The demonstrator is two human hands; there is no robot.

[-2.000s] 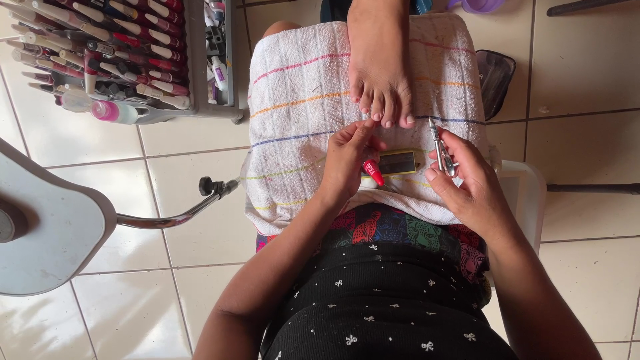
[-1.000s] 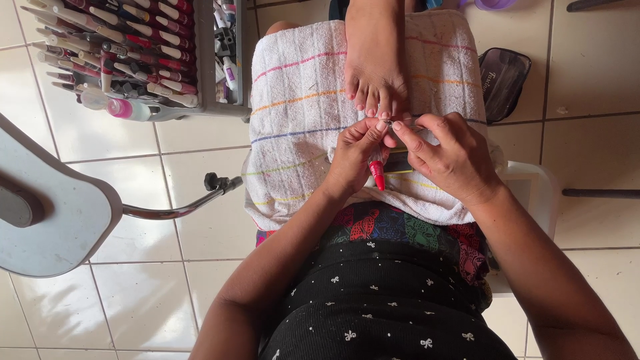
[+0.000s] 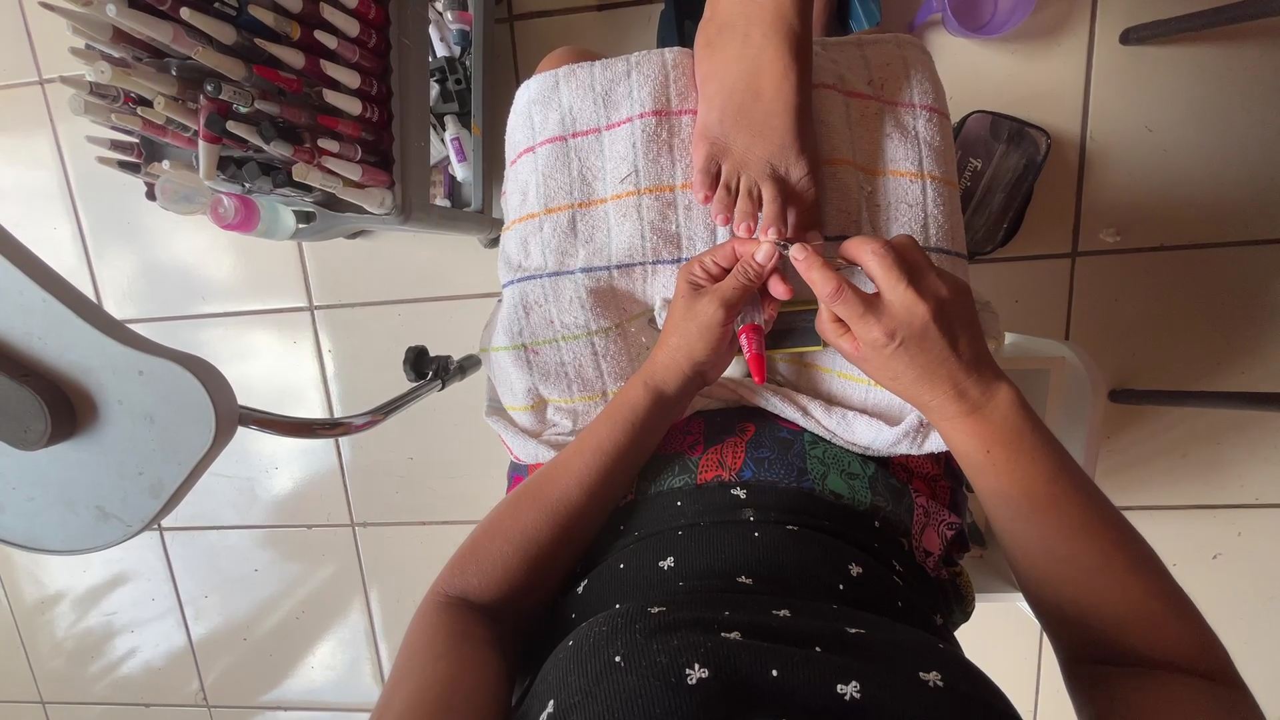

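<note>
A person's bare foot (image 3: 755, 120) rests toes-down on a white striped towel (image 3: 600, 230) across my lap. My left hand (image 3: 715, 300) is at the toes, thumb and index finger pinched by one toe; a small tube with a red cap (image 3: 752, 352) shows under its curled fingers and appears held there. My right hand (image 3: 900, 310) grips metal nippers (image 3: 783, 245), their tip close to the left fingertips and the toes; the handles are mostly hidden by the hand. A dark, yellow-edged flat item (image 3: 800, 328) lies on the towel, partly behind both hands.
At upper left stands a grey rack (image 3: 410, 130) of nail polish bottles, with a pink-capped bottle (image 3: 250, 215) at its edge. A lamp-like head on a metal arm (image 3: 340, 425) juts in from the left. A black case (image 3: 1000, 180) and purple cup (image 3: 985, 12) are at right.
Two seconds ago the right hand held the nippers upright in view, apart from the toes; it has moved left to meet the left hand at the toes. The left hand has stayed near them.
</note>
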